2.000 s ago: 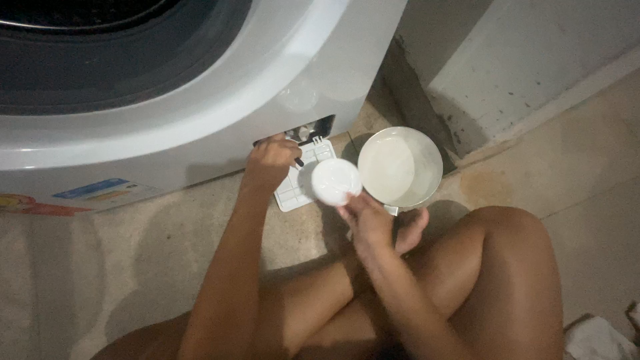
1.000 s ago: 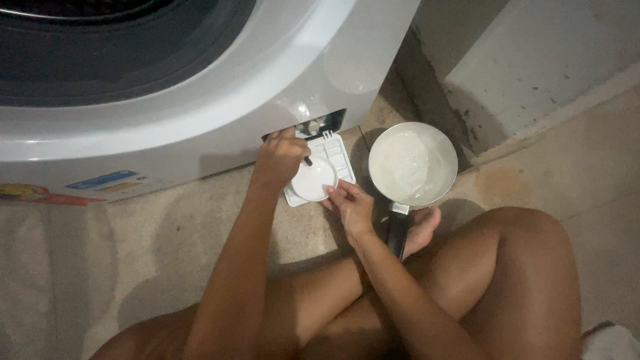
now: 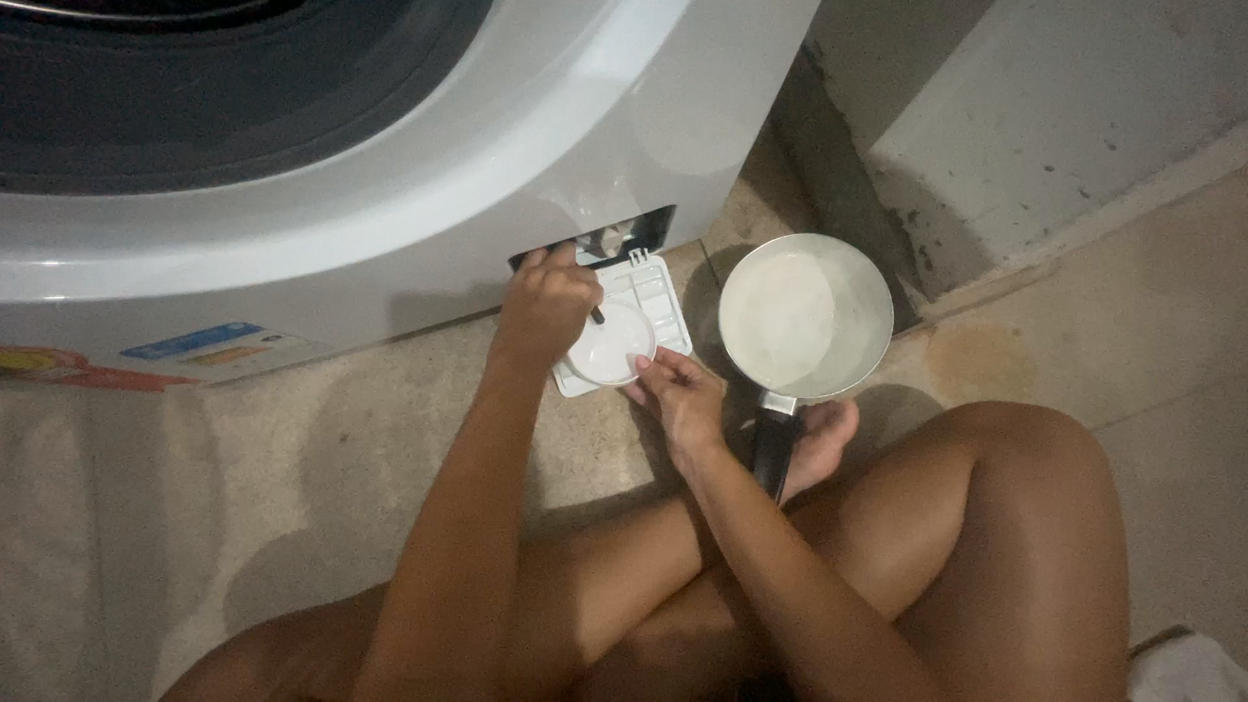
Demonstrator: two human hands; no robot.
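Note:
My left hand [image 3: 551, 307] is at the low front opening [image 3: 648, 232] of a white front-loading washing machine [image 3: 585, 117]. Its fingers close on a thin dark tube or stick [image 3: 597, 315], whose end points down over a small round white bowl [image 3: 612, 341]. My right hand [image 3: 680, 395] grips the bowl's near right rim between thumb and fingers. Behind the bowl, a white plastic access cover [image 3: 663, 304] lies beside the opening. A pale knob-like part [image 3: 611, 240] shows inside the opening. What the bowl holds is hard to make out.
A saucepan [image 3: 806, 314] with a black handle [image 3: 773, 450] and pale liquid inside stands right of the cover. My bare foot [image 3: 824, 444] is by its handle, and my crossed legs fill the near side. A wall [image 3: 1063, 127] rises at the right. White cloth [image 3: 1185, 671] lies at lower right.
My right hand has moved the white bowl left, away from the saucepan and under the dark piece at my left hand. My left hand stays by the opening.

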